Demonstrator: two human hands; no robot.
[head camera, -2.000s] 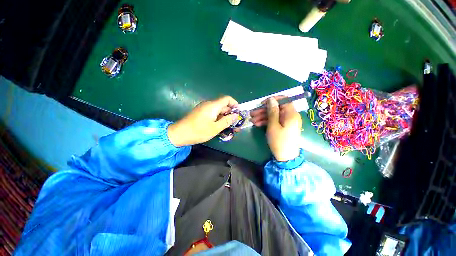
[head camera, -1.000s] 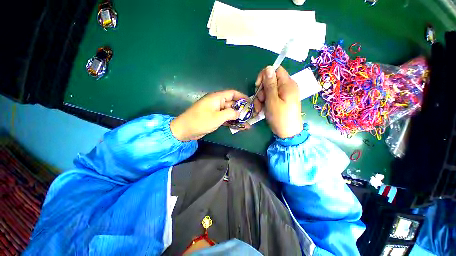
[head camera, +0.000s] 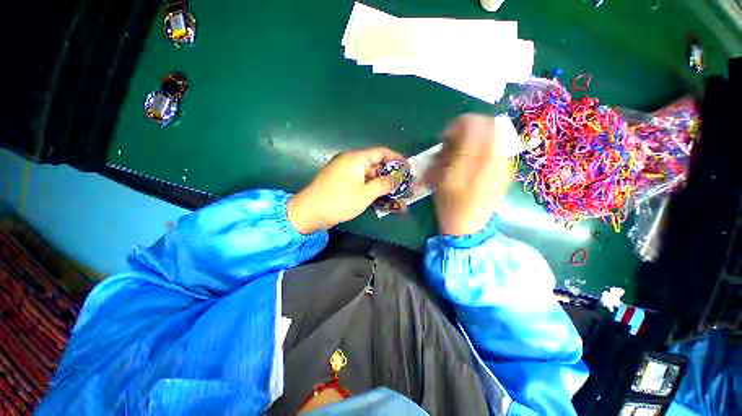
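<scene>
My left hand holds a small round unit with a silver rim between thumb and fingers, near the front edge of the green bench. My right hand is just right of the unit, apart from it and blurred by motion; whether it holds the thin tool cannot be told. A white strip lies under and beside the right hand, its other end showing by the unit. A fan of white strips lies behind the hands.
A heap of coloured rubber bands lies right of the strip, partly in a clear bag. Two loose units lie at left, another at far right. Dark trays stand at left and right. Framed parts are lower right.
The thin pale tool seen in my right hand a second ago no longer shows clearly. The right hand has drawn slightly away from the unit; the left hand still holds it.
</scene>
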